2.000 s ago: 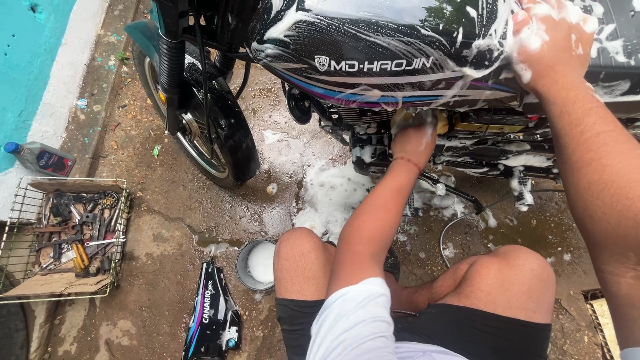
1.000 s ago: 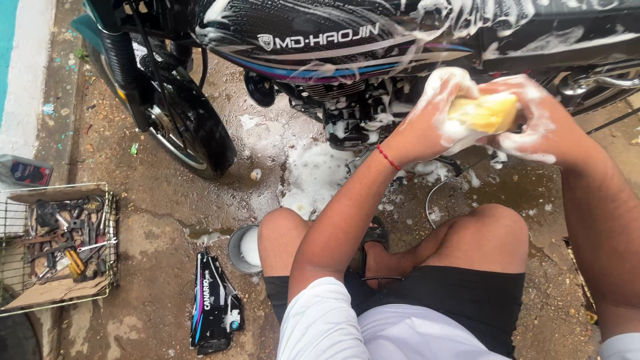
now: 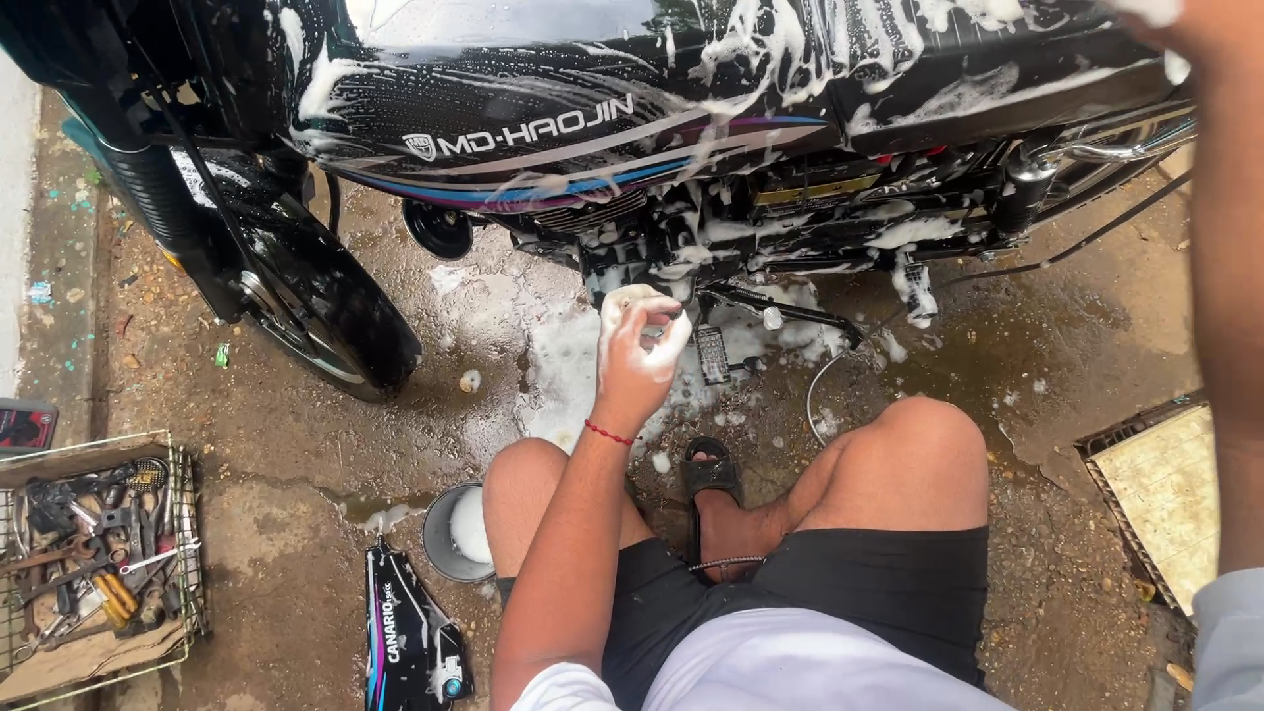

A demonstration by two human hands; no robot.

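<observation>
My left hand (image 3: 642, 346), coated in white foam, hangs below the engine of a black motorcycle, its fingers loosely curled and no sponge visible in it. My right hand (image 3: 1180, 30) is at the top right corner beside the seat, largely cut off by the frame edge; what it holds is out of sight. Foam streaks the motorcycle's fuel tank (image 3: 513, 109), with its purple and blue stripes. More foam clings to the engine and lower frame (image 3: 681, 237). A grey bucket (image 3: 434, 538) of suds stands beside my left knee.
A wire basket (image 3: 188, 553) of tools is at the lower left, near a dark bottle (image 3: 28, 425). A loose black side panel (image 3: 405, 632) lies by the bucket. The front wheel (image 3: 326, 296), footpeg (image 3: 916, 291) and a tile-topped crate (image 3: 1165, 494) border the wet ground.
The hands held a foamy yellow sponge together one second ago; now they are apart. My right hand has moved to the upper right, and the sponge is no longer visible.
</observation>
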